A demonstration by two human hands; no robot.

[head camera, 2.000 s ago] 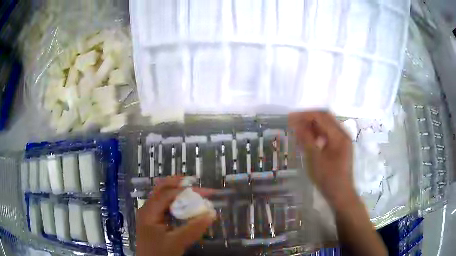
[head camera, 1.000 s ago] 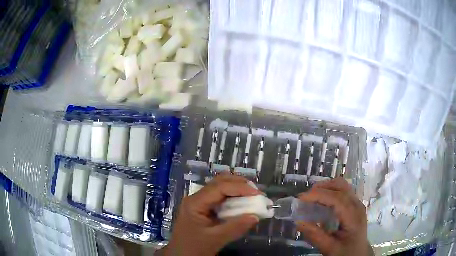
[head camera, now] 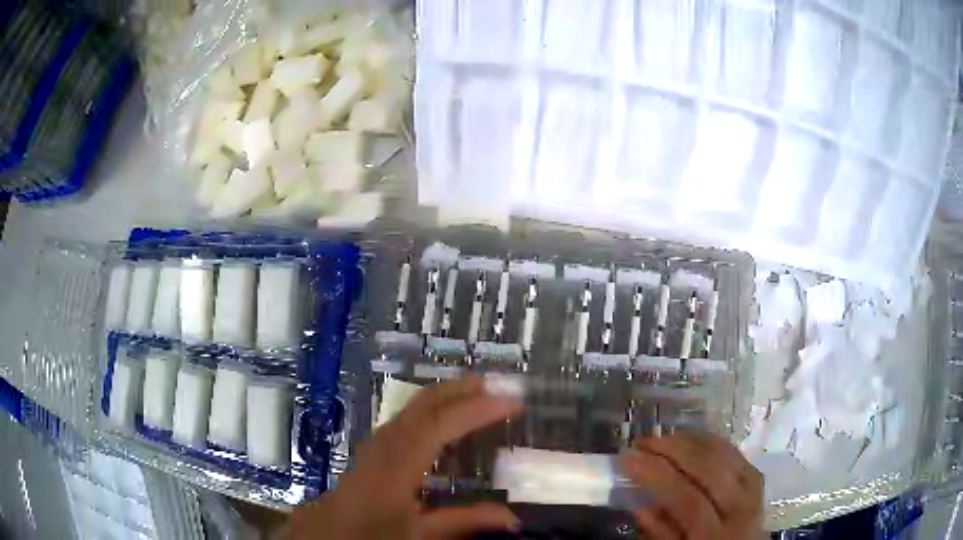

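Note:
My right hand [head camera: 702,490] is low in the frame, its fingers closed on the right end of a white block [head camera: 558,476], which lies sideways over the front of the clear parts tray. Whether a clear piece surrounds the block's right end is blurred. My left hand [head camera: 396,464] is just left of the block, thumb and fingers apart, with nothing visible between them. The clear parts tray [head camera: 744,316] holds slender silvery and white parts [head camera: 585,316] upright in its back row. My hands hide much of its front row.
A blue-edged tray [head camera: 336,316] with two rows of white blocks is on the left. Beyond it is a bag of cream foam blocks [head camera: 285,137]. A large white tray [head camera: 655,127] is at the back. Thin white pieces [head camera: 834,369] lie on the right. Dark blue-edged trays [head camera: 63,95] are upper left.
My hands came together around a white block and a clear piece, then moved apart. My left hand has let go and opened; the block is now at my right hand. The view has shifted.

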